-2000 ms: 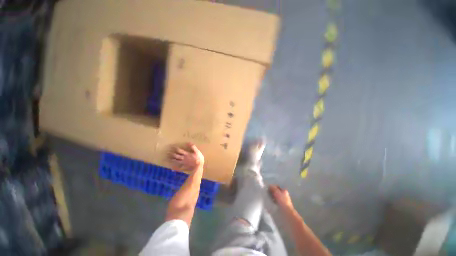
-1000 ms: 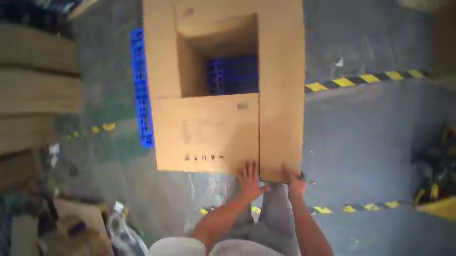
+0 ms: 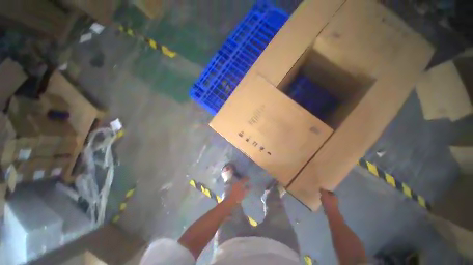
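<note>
Two large brown L-shaped cartons (image 3: pixel 280 129) lie fitted together around a square gap, on the blue plastic pallet (image 3: pixel 244 57). Blue grid shows through the gap and beyond the cartons' left side. One carton face has printed text and a row of black symbols. My left hand (image 3: pixel 238 190) is off the cartons, in front of their near edge, with nothing visible in it. My right hand (image 3: pixel 327 197) is at the near right corner of the carton; its fingers are partly hidden and blurred.
Open scrap boxes (image 3: pixel 72 103) and a pale film bundle (image 3: pixel 101 165) lie at the left. Black-and-yellow tape (image 3: pixel 394 181) marks the floor. More brown cartons (image 3: pixel 446 93) stand at the right. White paper scraps (image 3: pixel 97 28) lie at the upper left.
The view has turned, so the cartons now lie diagonally toward the upper right. More of the pallet shows at the left. My left hand has come off the carton; my right hand remains at its corner.
</note>
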